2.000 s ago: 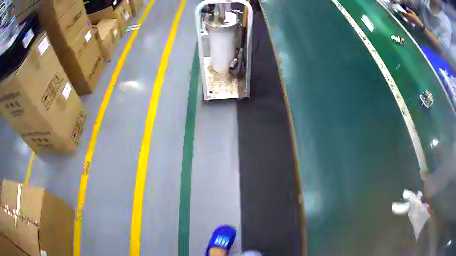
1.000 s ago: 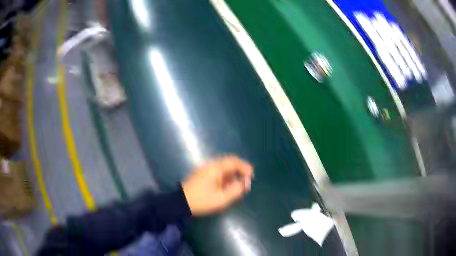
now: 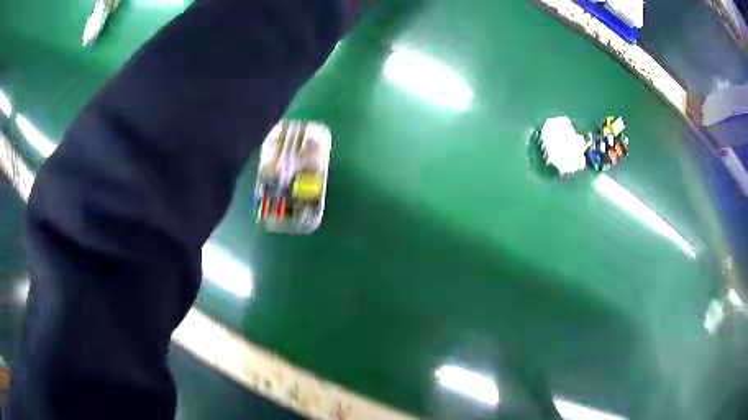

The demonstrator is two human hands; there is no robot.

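A board-and-housing unit [image 3: 294, 176] lies on the green belt [image 3: 394, 271], left of centre, beside a dark sleeve. It is oblong with a pale rim, and yellow and red parts show, blurred. A second unit lies at the right, with a roundish white housing [image 3: 563, 146] beside a small board [image 3: 608, 145] with yellow, red, blue and black parts. The dark sleeve, apparently of my left arm, runs from the lower left to the top edge. My left hand is beyond the top edge. My right hand is out of the picture.
A speckled pale ledge [image 3: 279, 379] curves along the lower left. Another worn ledge [image 3: 648, 61] edges the belt's far side, with a blue item [image 3: 608, 18] by it. A whitish piece [image 3: 97, 22] lies at the upper left. A blurred pale thing [image 3: 720, 313] shows at the right.
The view has swung from the floor lane and dark bench to the belt, with the units now larger. My left hand, seen over the bench one second ago, has gone out of the picture.
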